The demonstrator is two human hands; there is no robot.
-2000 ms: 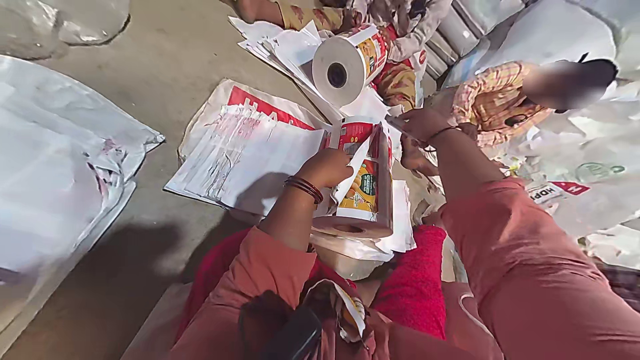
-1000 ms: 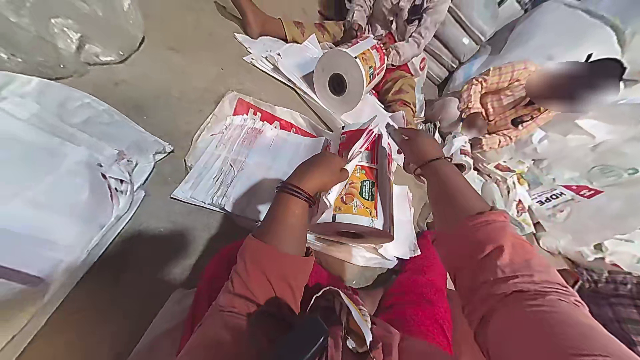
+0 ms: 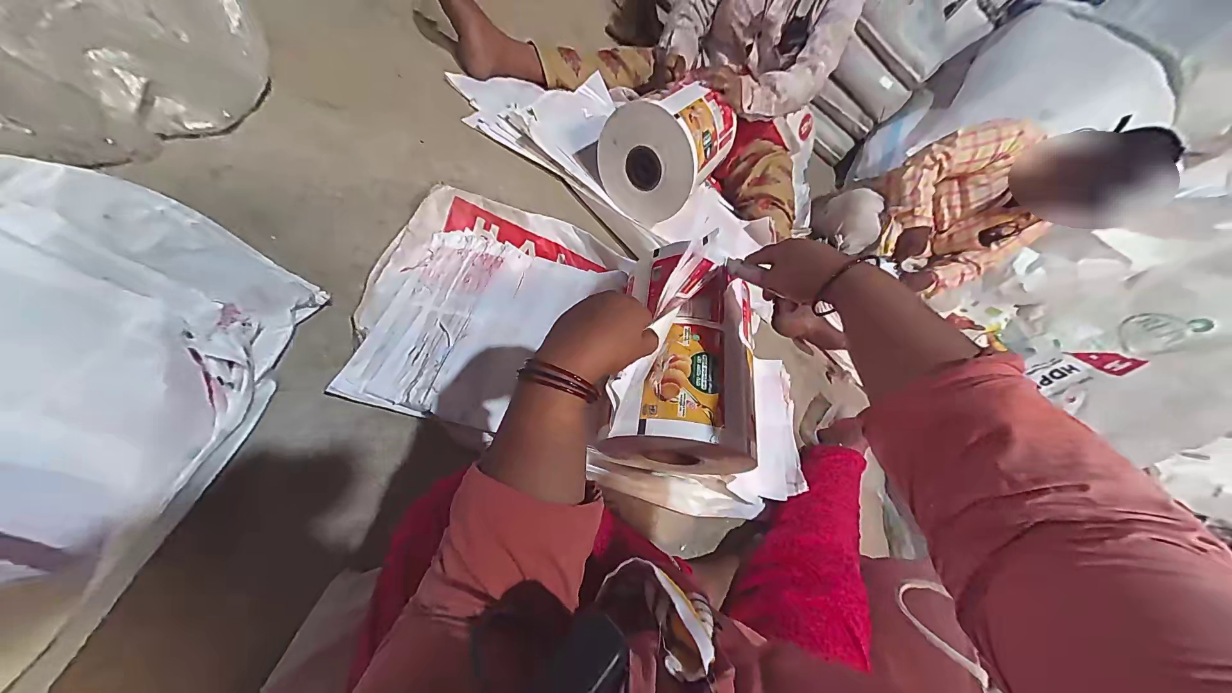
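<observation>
A roll of printed packaging film [image 3: 685, 380], yellow, red and white, lies across my lap area with its hollow core end facing me. My left hand [image 3: 602, 332] is closed on a loose edge of the film at the roll's left side. My right hand [image 3: 794, 274] is at the roll's far right end, its fingertips at something small that I cannot make out, close to the lifted film strips. Left of the roll, a stack of white sheets [image 3: 481, 318] with ragged, red-marked edges lies on a red and white printed sack [image 3: 385, 279].
Ahead, a seated person [image 3: 760, 58] has another film roll [image 3: 645, 164] over white sheets. A person in a checked shirt [image 3: 962, 192] sits at the right, beside plastic bags [image 3: 1107, 279]. White sheeting [image 3: 106, 356] covers the floor at left, below a clear plastic bag [image 3: 115, 77].
Both hands stay at the roll. My right hand has shifted slightly along its far end, and the film strips between my hands stand up more than two seconds ago.
</observation>
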